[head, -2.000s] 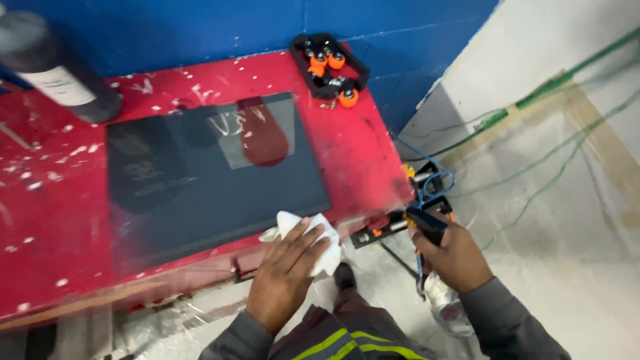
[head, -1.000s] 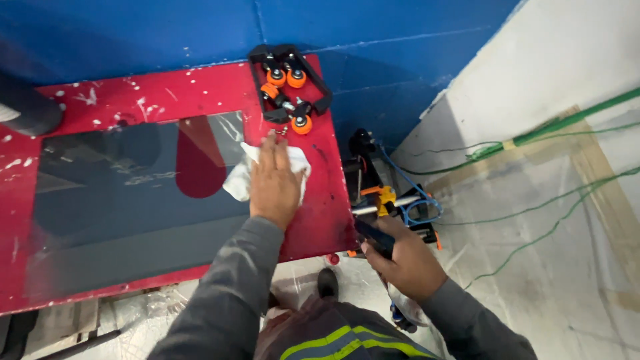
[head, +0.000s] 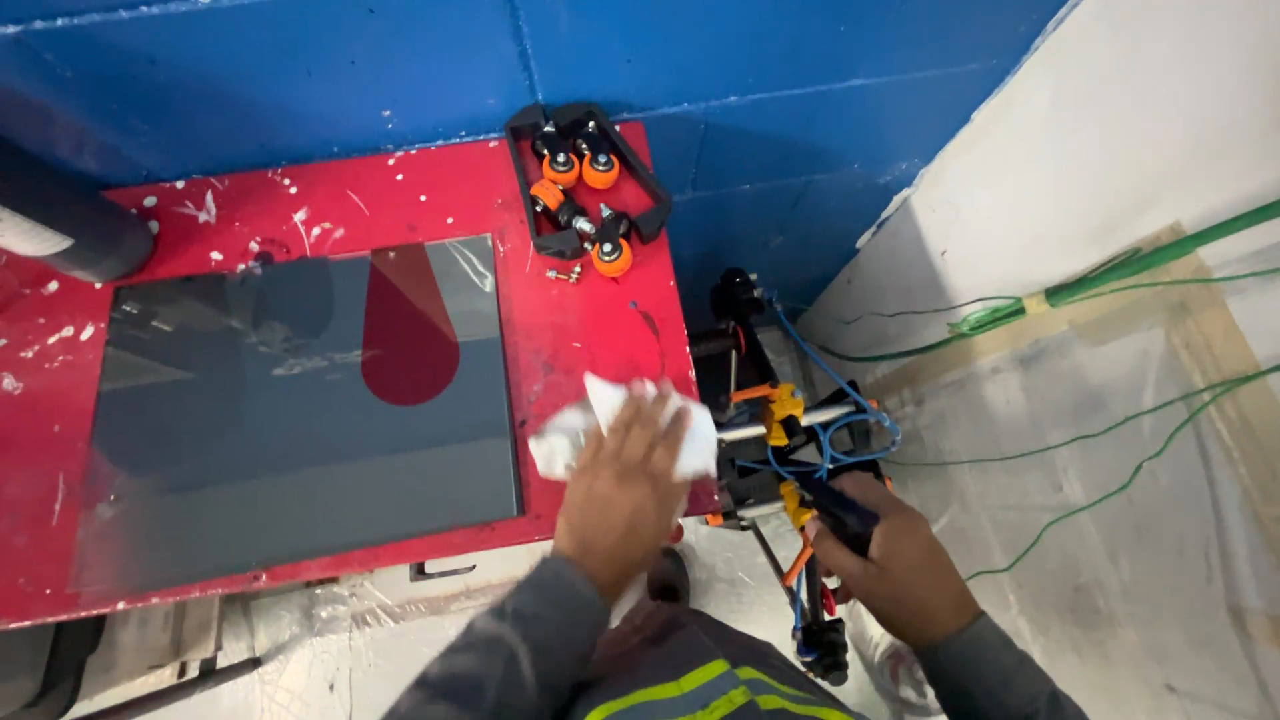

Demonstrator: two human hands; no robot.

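My left hand [head: 625,480] lies palm down on a crumpled white cloth [head: 560,440], pressing it on the red tabletop [head: 590,340] near its right edge. Left of it a dark glass panel [head: 300,430] lies flat on the red surface, with a red rounded shape showing at its top. My right hand [head: 890,555] is closed around a dark handle [head: 845,515], beyond the table's right edge and beside a frame with orange and yellow clamps [head: 785,412]. The lower end of what it holds is hidden.
Black brackets [head: 650,190] surround several orange-wheeled casters [head: 611,256] at the back corner, with small screws [head: 565,273] in front. A dark bottle [head: 70,220] stands at the left. Behind is a blue wall [head: 420,80]. Green cords [head: 1130,270] and a blue hose [head: 830,350] run at the right.
My left hand has moved with the white cloth from beside the casters down toward the table's near right corner. My right hand still holds the dark handle. The view has shifted.
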